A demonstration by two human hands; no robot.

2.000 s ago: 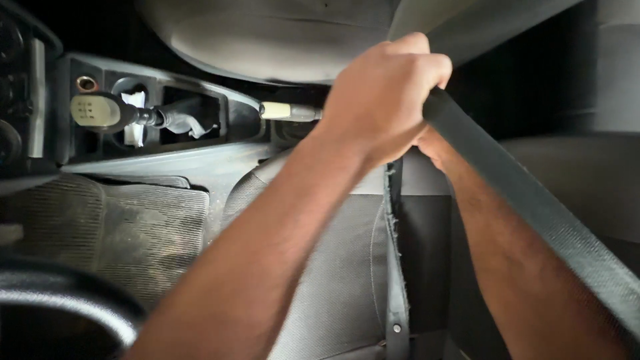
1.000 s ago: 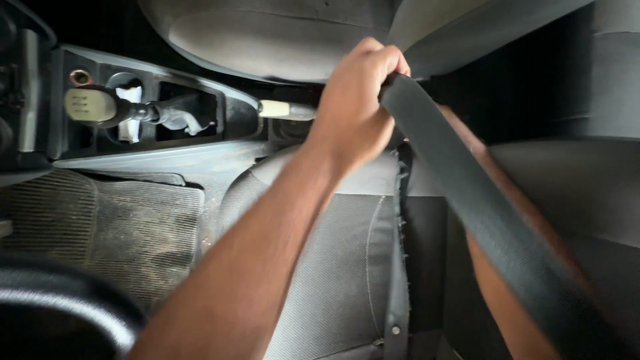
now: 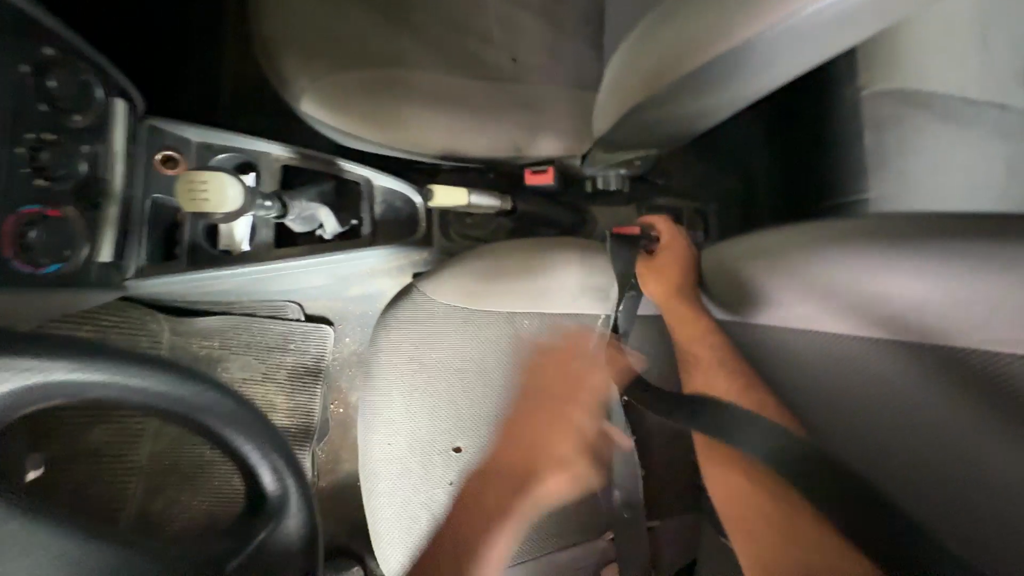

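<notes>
At the inner edge of the near seat, my right hand (image 3: pixel 670 260) grips a seat belt buckle with a red button (image 3: pixel 626 230). Dark belt webbing (image 3: pixel 626 276) runs down from that buckle. My left hand (image 3: pixel 560 408), blurred, is lower down against the webbing, its fingertips beside the strap; whether they close on it cannot be told. From beside these fingers, another length of belt (image 3: pixel 720 416) crosses over my right forearm to the lower right. A lap length (image 3: pixel 628 488) with a worn edge lies down across the seat cushion.
The grey fabric seat (image 3: pixel 480 360) lies beneath my hands. Beyond are a handbrake lever (image 3: pixel 468 198), a second red-buttoned buckle (image 3: pixel 540 176) and the other seat (image 3: pixel 448 104). The gear knob (image 3: pixel 210 192) rises from the console, with the steering wheel (image 3: pixel 264 432) at lower left.
My left hand has come down from near the far seat's edge to over the near cushion. My right hand, largely hidden behind the belt before, now shows at the buckle. Both red buttons have come into sight.
</notes>
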